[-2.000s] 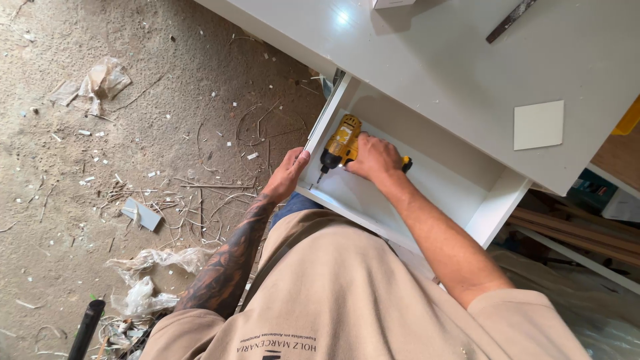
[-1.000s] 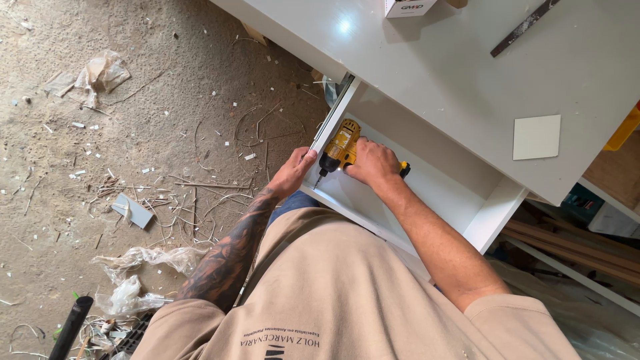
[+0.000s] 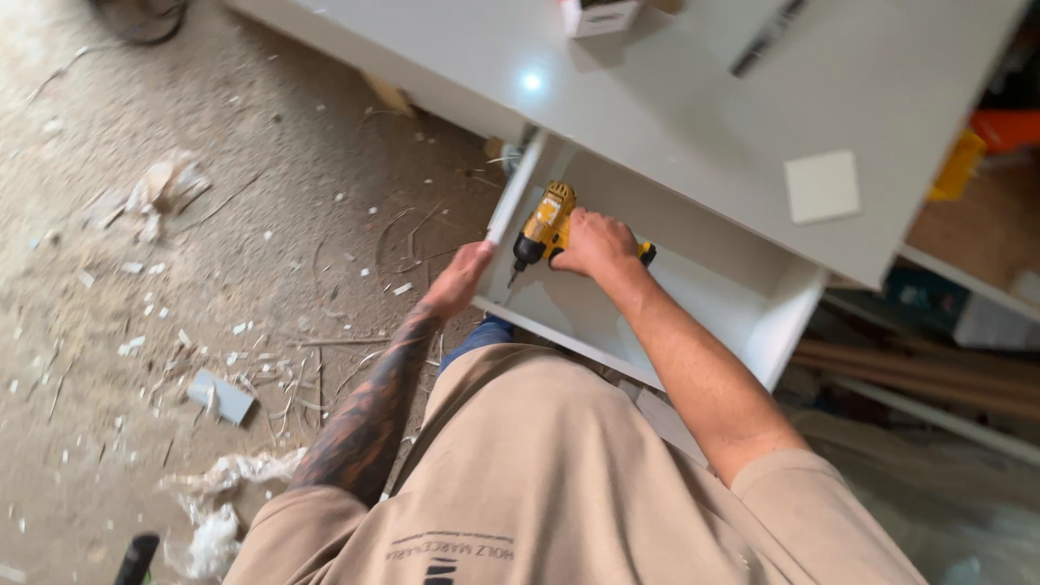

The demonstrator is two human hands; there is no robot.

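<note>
My right hand (image 3: 597,244) is closed around the grip of a yellow and black cordless drill/driver (image 3: 546,221). The tool is over the inside of a pulled-out white drawer (image 3: 707,288), near its left front corner, with the bit pointing down toward that corner. Whether the bit touches the drawer, I cannot tell. My left hand (image 3: 461,279) holds the outer left side of the drawer near the front corner, its fingers partly hidden by the panel. Above the drawer lies the grey top of the cabinet (image 3: 691,162).
On the grey top are a white square piece (image 3: 821,187), a small box (image 3: 600,16) and a dark flat strip (image 3: 768,39). Plastic film (image 3: 158,191), a grey offcut (image 3: 221,396) and scraps litter the floor at left. Wooden boards (image 3: 918,370) lie at right.
The drill's bit has lifted away from the drawer's left front corner slightly, and the drill has shifted toward the back. My left hand stays at the drawer's side.
</note>
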